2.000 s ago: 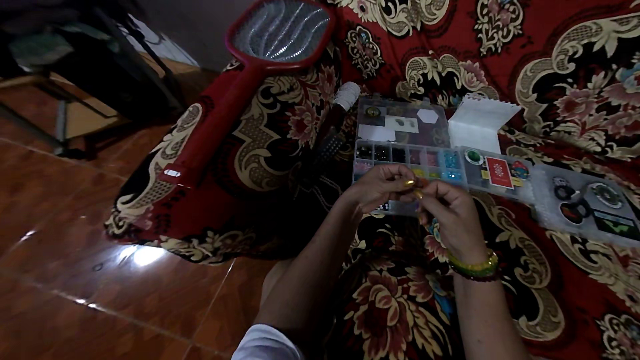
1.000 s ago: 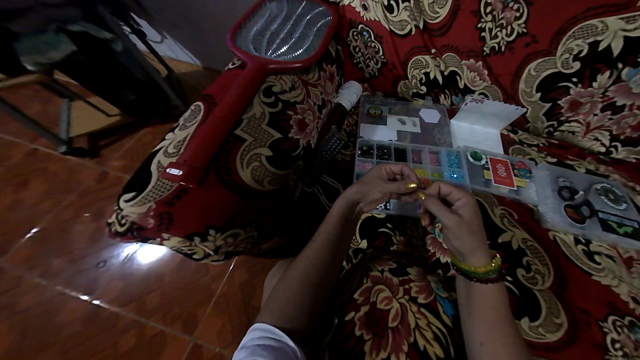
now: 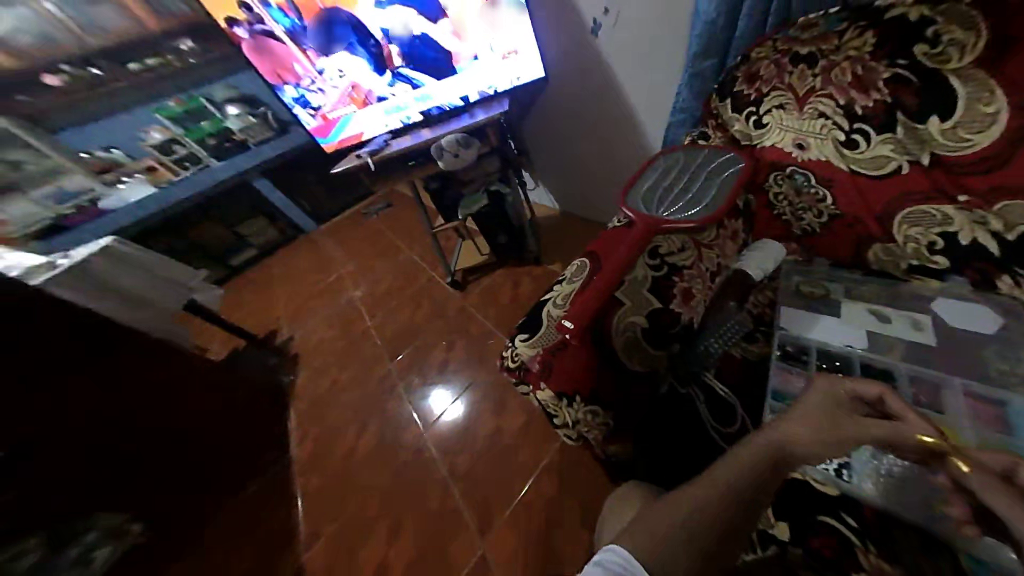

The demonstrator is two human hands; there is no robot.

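Note:
At the lower right, my left hand pinches a small gold-coloured piece between thumb and fingers. My right hand, partly cut off by the frame's right edge, meets it fingertip to fingertip, with another small gold-coloured bit at its fingers. Whether the two bits are one thing cannot be told. Behind and below the hands lies a clear plastic compartment box of beads, its lid raised or laid back, with white paper pieces on it. A clear bag-like item shows under my hands.
A red electric fly swatter rests on the arm of the patterned sofa. Beside the box are a dark bottle-like thing with a white top, a remote control and a thin cable. A lit television stands beyond the tiled floor.
The view has swung far to the left, bringing in the television and shelves. Both hands stay together at the gold-coloured bits.

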